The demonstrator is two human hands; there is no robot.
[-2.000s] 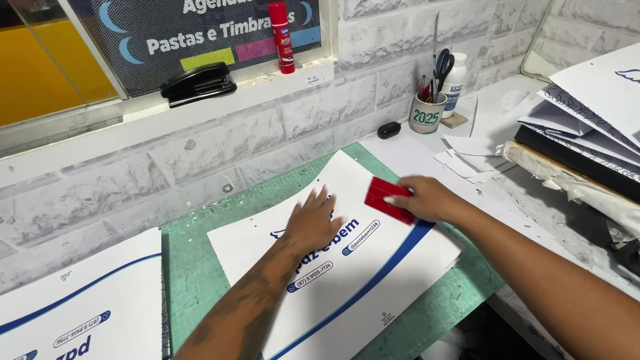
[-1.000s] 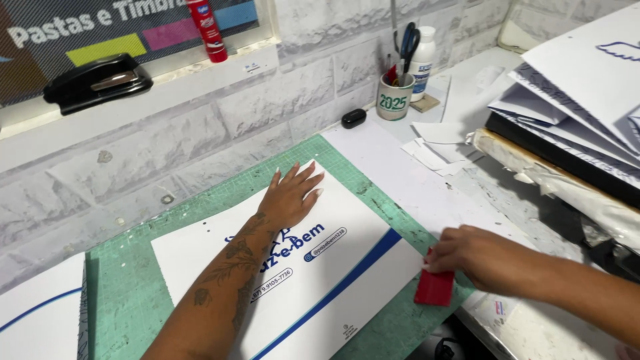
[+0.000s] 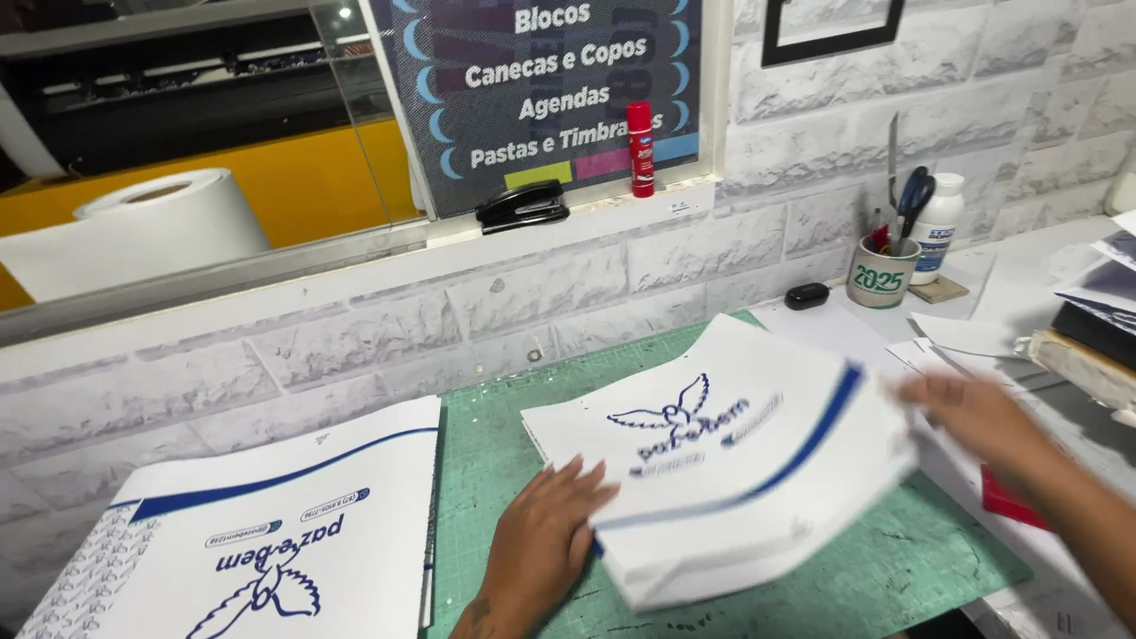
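A white printed paper piece (image 3: 710,444) with a blue bird drawing and a blue stripe is tilted and slightly blurred over the green cutting mat (image 3: 484,532). At its lower left edge, my left hand (image 3: 550,532) touches it with fingers spread; whether they pinch the edge is unclear. By its right edge, my blurred right hand (image 3: 967,422) has its fingertips at the paper, their hold unclear. A flat red tool (image 3: 1012,501) lies on the white paper beneath my right forearm. Left of the mat's middle rests a stack of similar printed papers (image 3: 302,479).
Along the wall stand a cup (image 3: 883,271) with scissors, a white bottle (image 3: 936,231) and a small black case (image 3: 806,295). A black stapler (image 3: 524,206) and a red glue stick (image 3: 641,151) are on the ledge. Paper scraps (image 3: 967,337) and piled papers (image 3: 1087,355) lie at right.
The red tool has left my right hand and lies at the right. The printed paper, flat on the mat before, is lifted and tilted. My left hand has moved to its lower left edge.
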